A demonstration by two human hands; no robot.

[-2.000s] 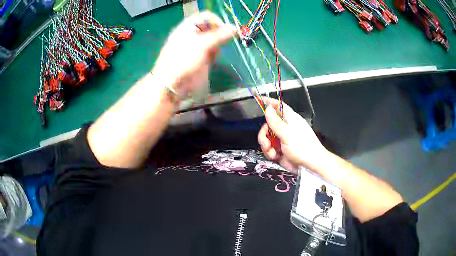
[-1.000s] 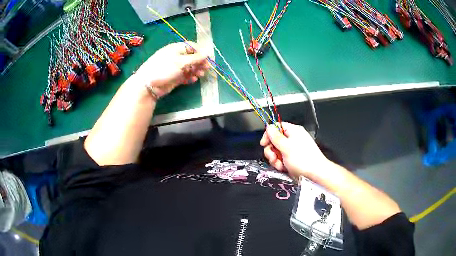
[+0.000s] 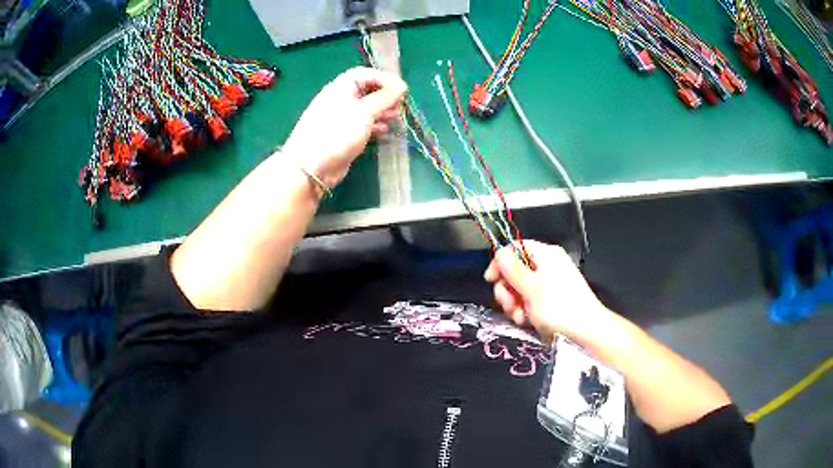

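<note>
A wire harness (image 3: 470,196) stretches from my right hand up to the left, over the bench edge. My right hand (image 3: 539,288) is closed around its lower end; the connector is hidden in the fist. My left hand (image 3: 365,105) pinches some of its wires just below the twisting machine (image 3: 315,20). Wires run on from my left fingertips to the twisting head (image 3: 359,16) at the machine's front. A red-black twisted pair (image 3: 475,146) and a pale green-white pair (image 3: 459,132) stand free to the right of the wires in my left hand.
A finished harness pile (image 3: 169,123) lies at the left. One harness with an orange connector (image 3: 487,97) lies right of the machine, beside a grey cable (image 3: 539,137). More harnesses (image 3: 690,69) lie at the far right. A pale strip (image 3: 393,164) runs to the bench edge (image 3: 648,187).
From one second ago, my left hand has moved slightly right and up with the wires. Wires now reach the twisting head. The free yellow end no longer sticks out past my left hand.
</note>
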